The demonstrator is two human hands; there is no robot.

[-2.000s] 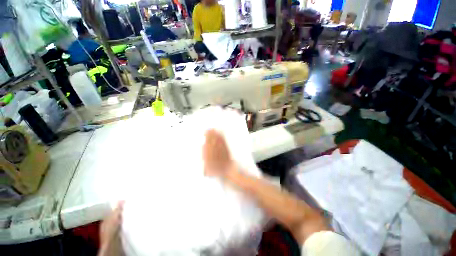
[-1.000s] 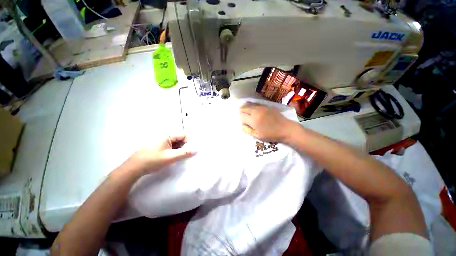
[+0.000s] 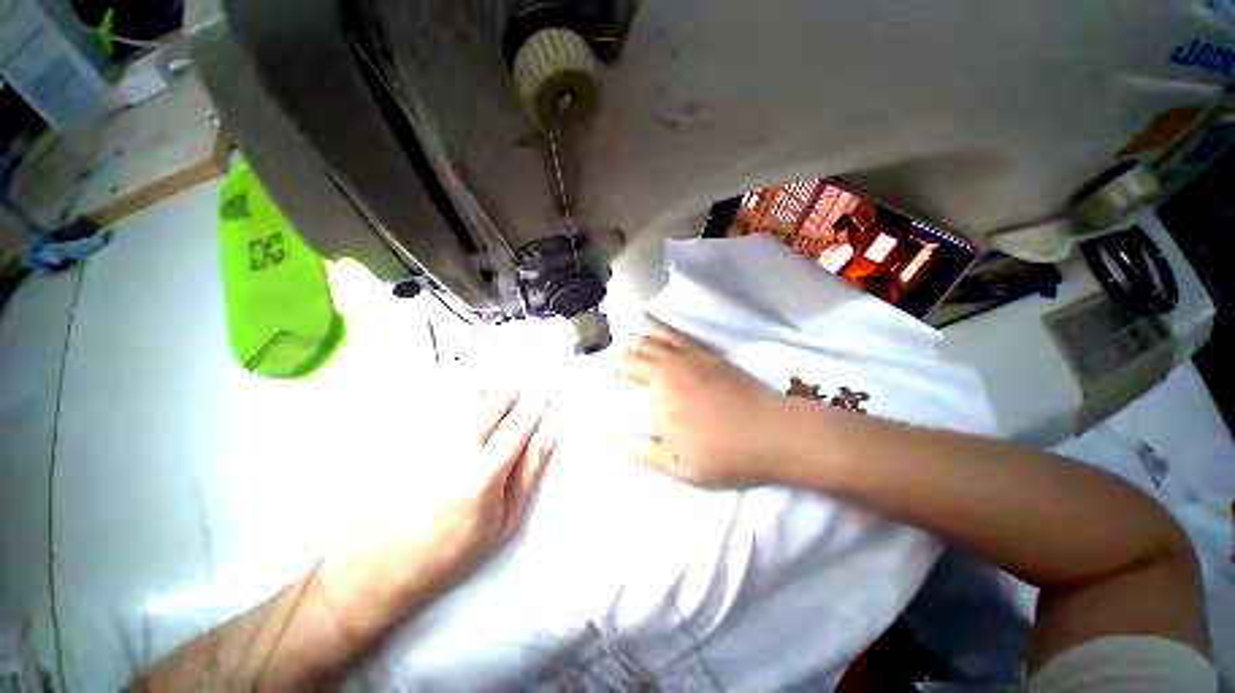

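A white garment piece (image 3: 650,582) with a small brown motif lies over the machine table and hangs off its front edge. The sewing machine head (image 3: 759,95) stands above it; the needle area is washed out by glare. My right hand (image 3: 704,413) lies flat on the cloth just right of and below the needle area, fingers pointing left. My left hand (image 3: 474,494) rests on the cloth left of it, fingers slightly apart, fingertips overexposed. Neither hand visibly pinches the cloth.
A bright green tag (image 3: 278,278) stands left of the machine head. A lit smartphone (image 3: 847,251) leans under the machine arm. Black scissors handles (image 3: 1132,271) lie at the table's right end. Another white piece (image 3: 1165,454) with a motif is at the right.
The view has moved closer to the machine head. Since one second ago both hands have stayed on the cloth, with my left hand now nearer the needle area and flatter.
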